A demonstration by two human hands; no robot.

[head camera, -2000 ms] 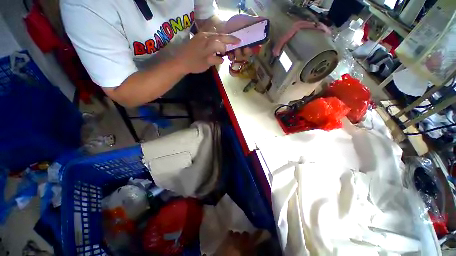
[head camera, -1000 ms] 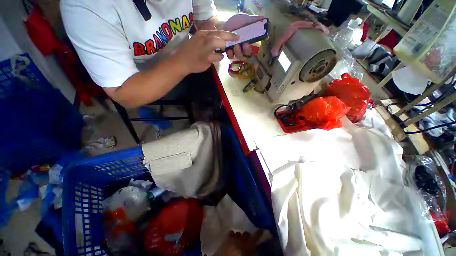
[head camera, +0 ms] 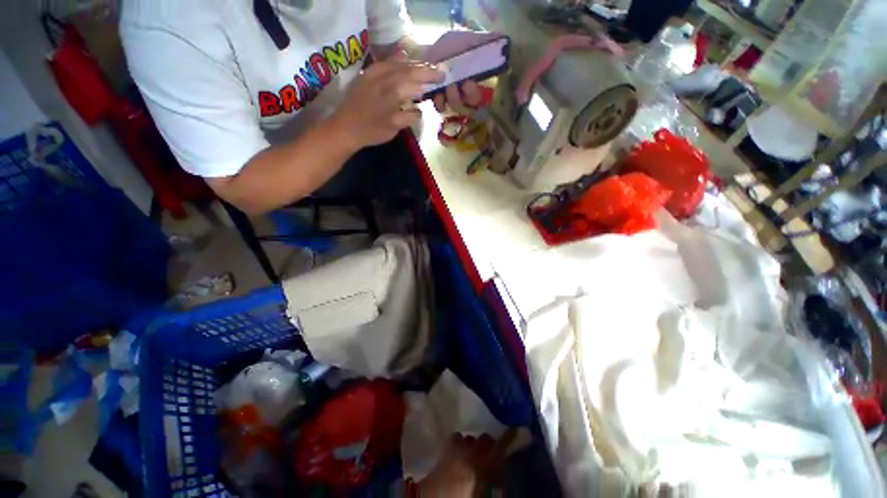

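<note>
White fabric pile (head camera: 671, 379) lies crumpled over the near part of the table, washed out by glare. My left hand (head camera: 465, 469) is low at the bottom edge, dark, blurred and partly cut off. It is beside a cream cloth piece (head camera: 443, 423) at the right end of the blue plastic crate (head camera: 233, 321). Whether its fingers grip the cloth cannot be told. My right hand is not in view.
Folded beige cloth (head camera: 355, 306) hangs over the crate's rim; bags lie inside. A red plastic bag (head camera: 622, 202) and second sewing machine (head camera: 569, 117) stand beyond the pile. A seated person (head camera: 301, 117) holds a smartphone (head camera: 472, 66). Shelving (head camera: 807, 180) is at right.
The camera view has shifted slightly, and the crate appears a little further right. My left hand has moved slightly and shows a little more. The fabric pile looks much the same.
</note>
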